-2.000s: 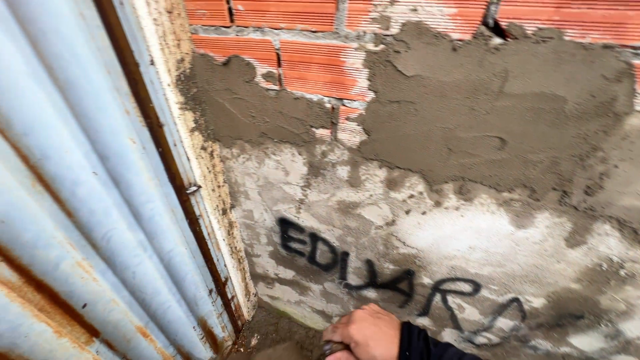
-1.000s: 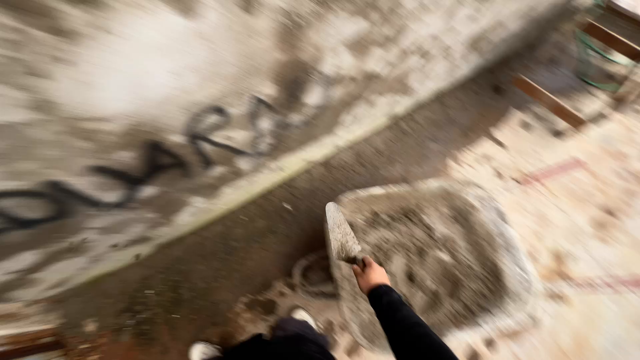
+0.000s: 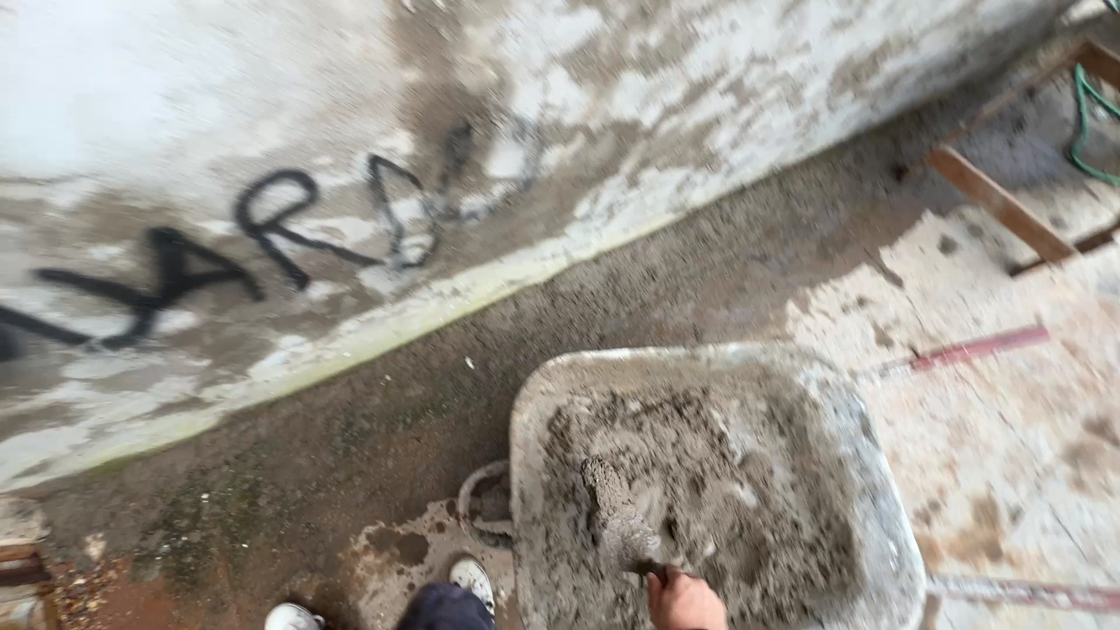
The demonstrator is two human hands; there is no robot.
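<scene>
At the bottom of the head view, my right hand [image 3: 687,602] is closed around the handle of a mortar-coated trowel [image 3: 623,529]. The trowel's blade points up and to the left, over wet grey mortar [image 3: 744,490] in a wheelbarrow tray [image 3: 884,525], with mortar on the blade near its tip. The tray has a pale, mortar-stained rim, and its wheel [image 3: 486,503] or a similar curved part shows at the left side. My left hand is outside the view.
A stained plaster wall [image 3: 542,114] with black painted lettering runs diagonally along the upper left. My shoes [image 3: 472,577] stand left of the wheelbarrow. A wooden frame [image 3: 1002,201] and a green hose [image 3: 1085,131] lie at upper right, and a reddish bar [image 3: 980,347] lies on the floor.
The view has swung from the brick wall to the wheelbarrow. One second ago the trowel was over the tray's left edge; now its blade is over the mortar, with mortar on it.
</scene>
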